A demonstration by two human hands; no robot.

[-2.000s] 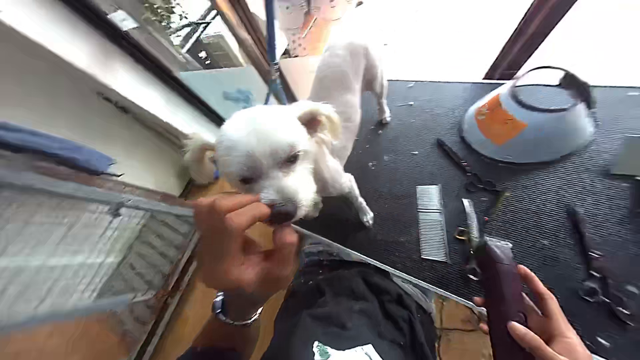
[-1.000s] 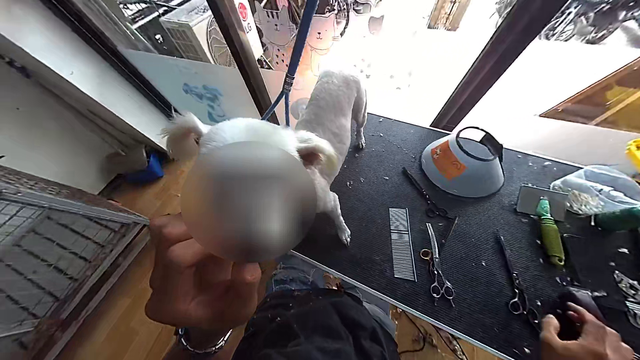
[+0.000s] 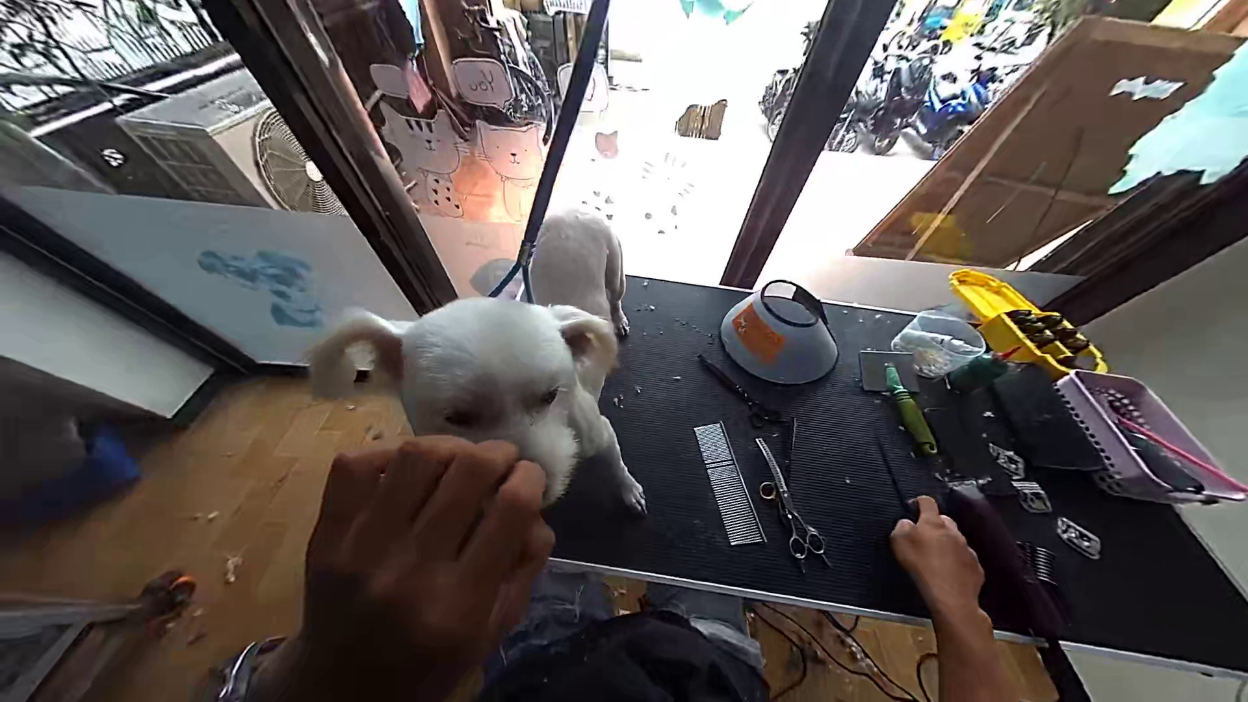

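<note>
A white dog [image 3: 492, 366] stands on the black ribbed grooming table, a dark blue grooming loop [image 3: 526, 253] at its neck. My left hand [image 3: 424, 546] is at the dog's muzzle with the fingers curled on it, hiding the nose and mouth. On the table's right part, my right hand [image 3: 938, 556] touches a dark pair of scissors [image 3: 897, 473], whose handles are mostly hidden under the fingers. Dark purple clippers [image 3: 999, 556] lie just right of that hand. A metal comb [image 3: 729, 483] and curved scissors [image 3: 792, 507] lie between the dog and my right hand.
Another dark pair of scissors [image 3: 736, 387] lies near a plastic cone collar [image 3: 780, 336]. Farther right are a green-handled tool [image 3: 912, 414], a clear tub [image 3: 938, 341], a yellow case [image 3: 1024, 322], a pink basket [image 3: 1150, 439] and clipper blades [image 3: 1077, 537]. Cables [image 3: 838, 648] hang below the table edge.
My right hand held the clippers two seconds ago; now they lie on the table and that hand is at the dark scissors. My left hand stays at the muzzle. The view has shifted right.
</note>
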